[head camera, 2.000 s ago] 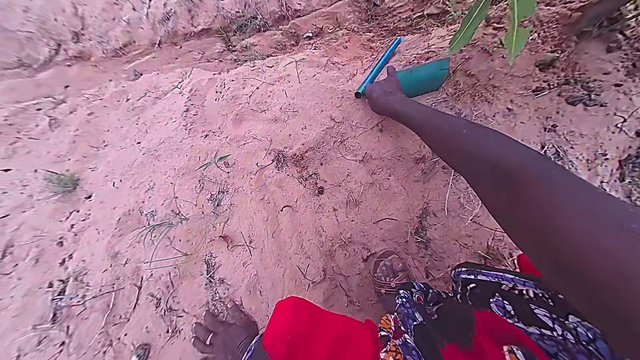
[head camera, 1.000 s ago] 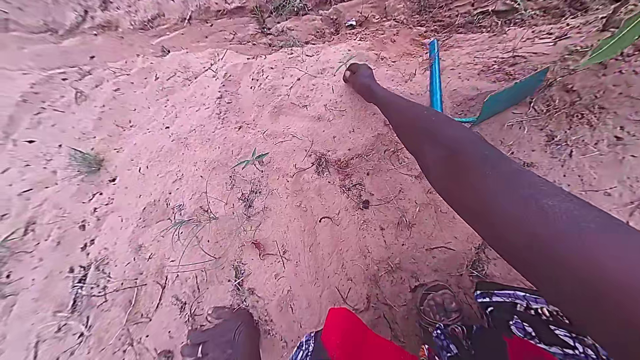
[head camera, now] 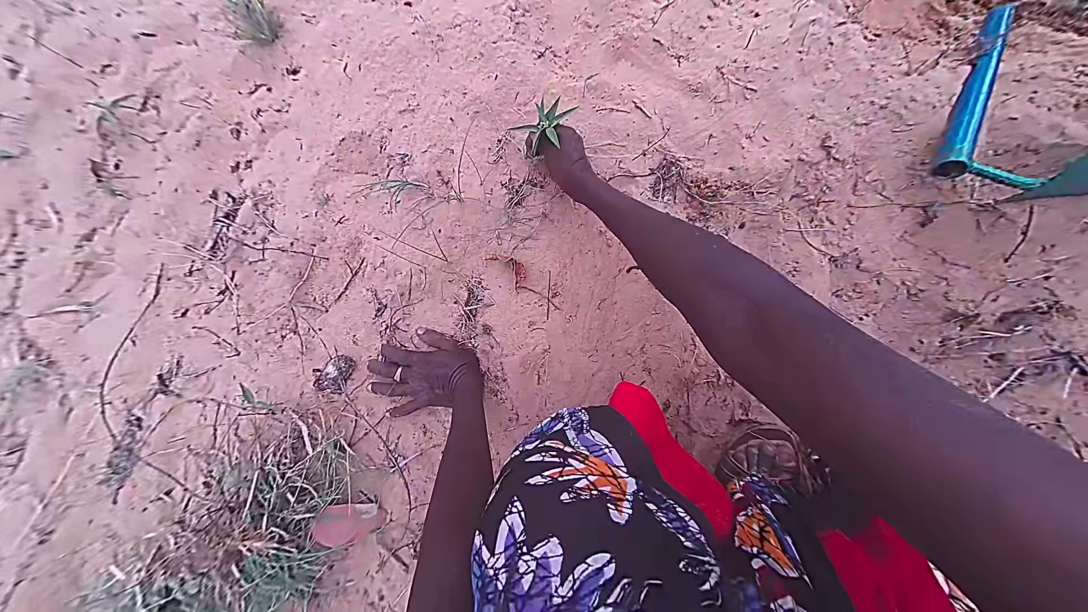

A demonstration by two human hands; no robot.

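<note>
My right hand (head camera: 563,155) is closed around the base of a small green plant (head camera: 548,123), whose pointed leaves fan out above the fingers at the top centre. Flat on the pinkish sandy soil (head camera: 578,323), with fingers spread and a ring on one of them, rests my left hand (head camera: 425,374); nothing is in it. A hoe's blue tubular handle (head camera: 973,93) lies at the upper right, away from both hands. Its green metal blade (head camera: 1067,180) is partly cut off by the right edge of the view.
A clump of dry and green grass (head camera: 263,501) grows at the lower left, beside a reddish flat piece (head camera: 344,525). A grass tuft (head camera: 253,20) stands at the top left. Twigs lie scattered over the soil. My sandalled foot (head camera: 769,455) is near the patterned cloth.
My right hand let go of the hoe after the earliest frame, moved left across the soil, and now holds the small plant. My left hand stays on the ground. The view has tilted downward.
</note>
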